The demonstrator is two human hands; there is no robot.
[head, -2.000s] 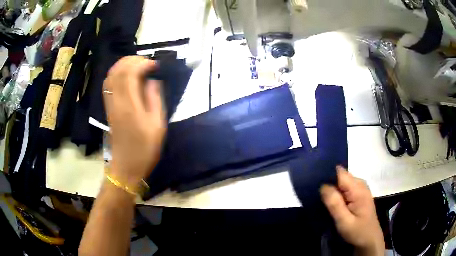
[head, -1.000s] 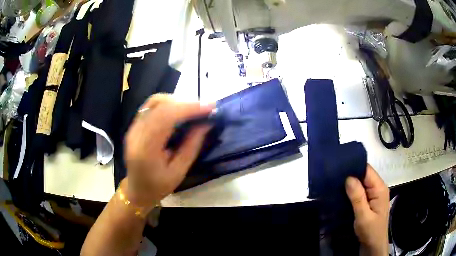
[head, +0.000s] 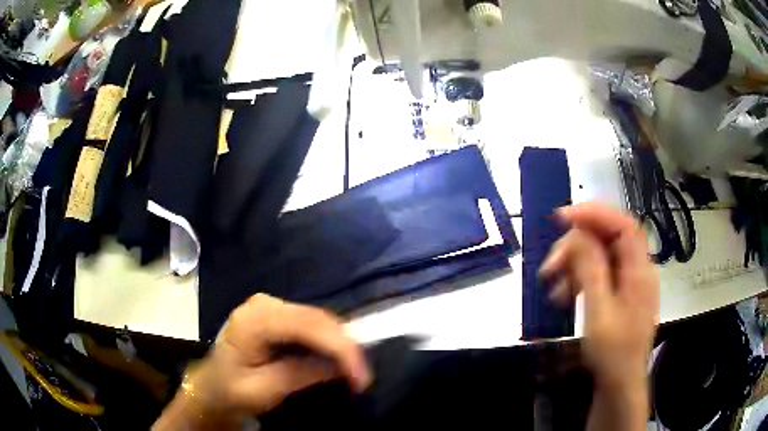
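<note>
A shiny navy rectangle of cloth (head: pixel 429 206) lies in front of the needle, with a white L-shaped edge at its right end. A straight dark band piece (head: pixel 546 185) lies to its right. My left hand (head: pixel 282 353) is at the table's front edge, its fingertips at a small blurred dark cloth piece (head: pixel 394 362) that it seems to pinch. My right hand (head: pixel 610 278) is blurred over the band piece, fingers bent and apart, with no cloth clearly in them. A black cloth panel (head: pixel 261 151) lies left of the rectangle, partly meeting it.
The sewing machine head (head: pixel 539 29) stands at the back. Scissors (head: pixel 674 223) lie at the right. Dark bundles with tan labels (head: pixel 87 181) and a curled white strip (head: pixel 181 244) are at the left. A black roll (head: pixel 703 370) is below the table at the right.
My left hand has moved from over the rectangle down to the front edge. The folded dark piece has left my right hand, which has moved up over the band piece. The view has shifted slightly.
</note>
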